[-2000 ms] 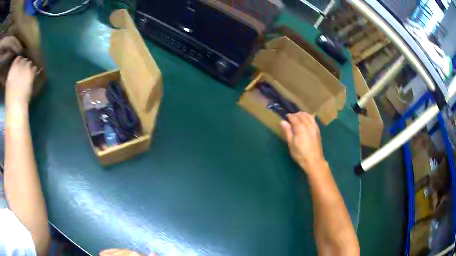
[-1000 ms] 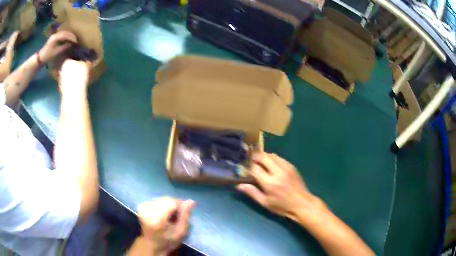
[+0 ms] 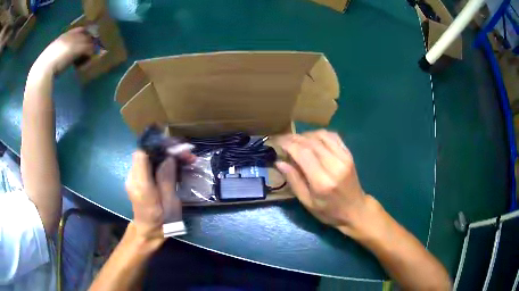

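An open brown carton [image 3: 222, 91] lies in front of me with its lid raised at the back. In it are coiled black cables [image 3: 242, 156], a black power adapter with a grey label face [image 3: 242, 188] and a clear plastic bag [image 3: 199, 179]. My left hand [image 3: 145, 190] holds a blurred dark bundle [image 3: 155, 142] at the carton's left side. A flat strip with a white end [image 3: 174, 228] hangs from that hand. My right hand [image 3: 324, 173] is over the carton's right end, fingers bent near the cable; whether it grips anything is unclear.
Another person's arm [image 3: 40, 131] reaches into an open carton [image 3: 105, 59] at the far left. A carton's edge [image 3: 336, 4] shows at the top. A carton with black contents [image 3: 441, 37] and a white pipe [image 3: 455, 31] are at the upper right, beyond the green table's edge [image 3: 433, 142].
My left hand has come up beside the carton, now with the dark bundle in it. My right hand is higher at the carton's right end. The view has shifted; the large black device has left it.
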